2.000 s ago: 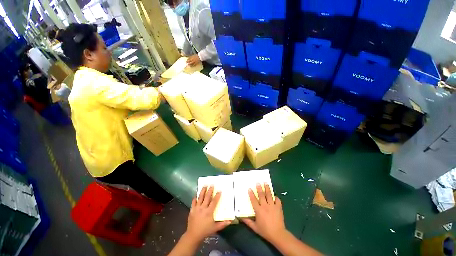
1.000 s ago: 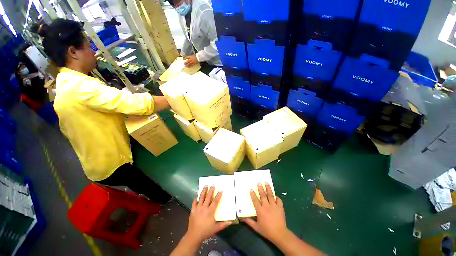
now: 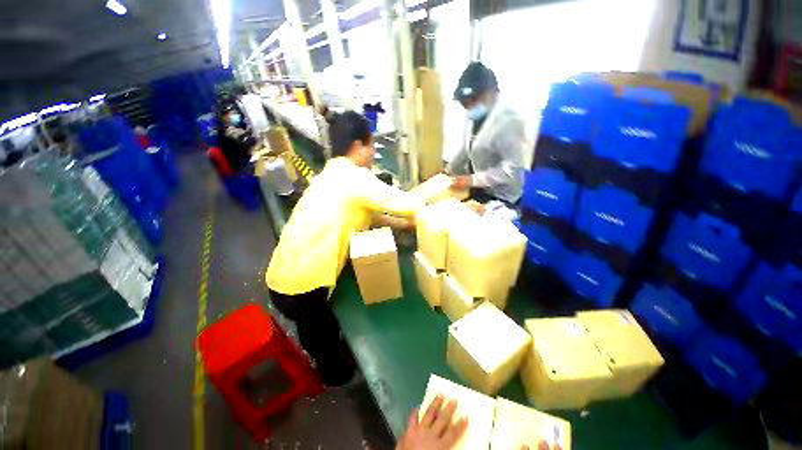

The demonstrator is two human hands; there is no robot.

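Observation:
Two small pale cream boxes stand side by side on the bench at the bottom edge, the left box [image 3: 470, 410] and the right box [image 3: 530, 427]. My left hand [image 3: 433, 430] lies flat on the left box with its fingers spread, cut off by the bottom edge. Of my right hand [image 3: 540, 446] only fingertips show at the bottom edge, on the right box. Just beyond stand a single box [image 3: 488, 345] and a touching pair [image 3: 591, 359]. The lower parts of the two near boxes are out of view.
The green bench [image 3: 383, 338] holds stacked boxes [image 3: 484, 250] and a lone box [image 3: 376, 265]. A person in yellow [image 3: 327, 224] and a masked person [image 3: 494, 145] stand there. A red stool [image 3: 251, 356], blue-and-black boxes [image 3: 613, 215] and a wrapped pallet load [image 3: 75, 255] stand around.
The view has swung up and left, so my hands and the near boxes sit lower, partly cut off. The person in yellow now leans towards the stacked boxes.

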